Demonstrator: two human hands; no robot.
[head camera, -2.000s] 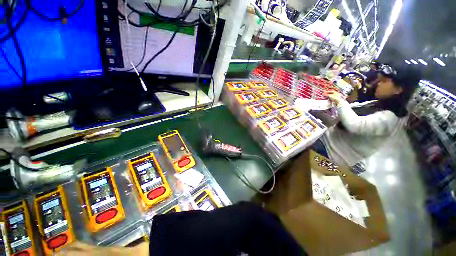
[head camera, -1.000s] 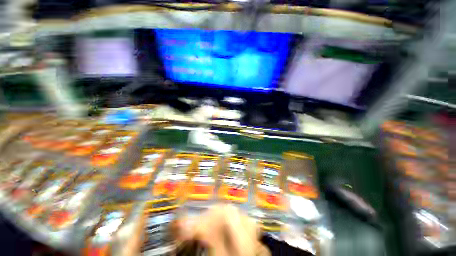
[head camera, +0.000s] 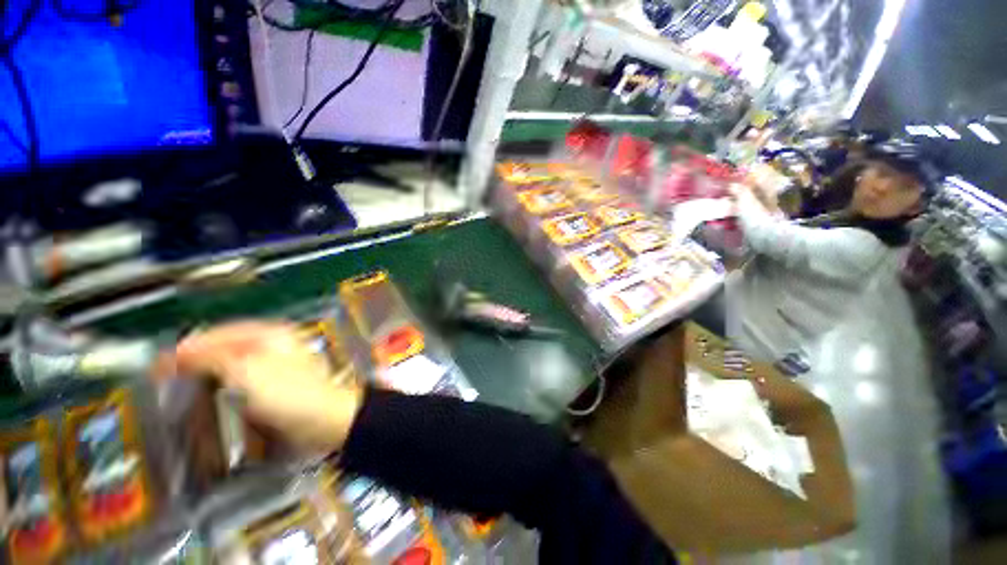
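Note:
Orange-and-black handheld meters (head camera: 104, 464) lie in a clear blister tray (head camera: 177, 543) at the lower left. My right hand (head camera: 271, 381) reaches over the tray from the right in a black sleeve, fingers bent down over the pocket area. Blur and the hand itself hide what is under the fingers, so I cannot tell if it grips a meter. Another meter with an orange rim lies just right of the hand. More meters lie below the forearm. My left hand is out of the picture.
A blue monitor (head camera: 105, 83) stands at upper left. A corded scanner (head camera: 497, 313) lies on the green mat (head camera: 447, 265). Stacked filled trays (head camera: 602, 259) stand beyond. An open carton (head camera: 652, 469) is at lower right. A person in pale clothes (head camera: 823, 259) works at right.
The view swung left to the monitors and back to the right. My right hand has moved up from the tray's near side and is now over its upper row. The other person's head has turned.

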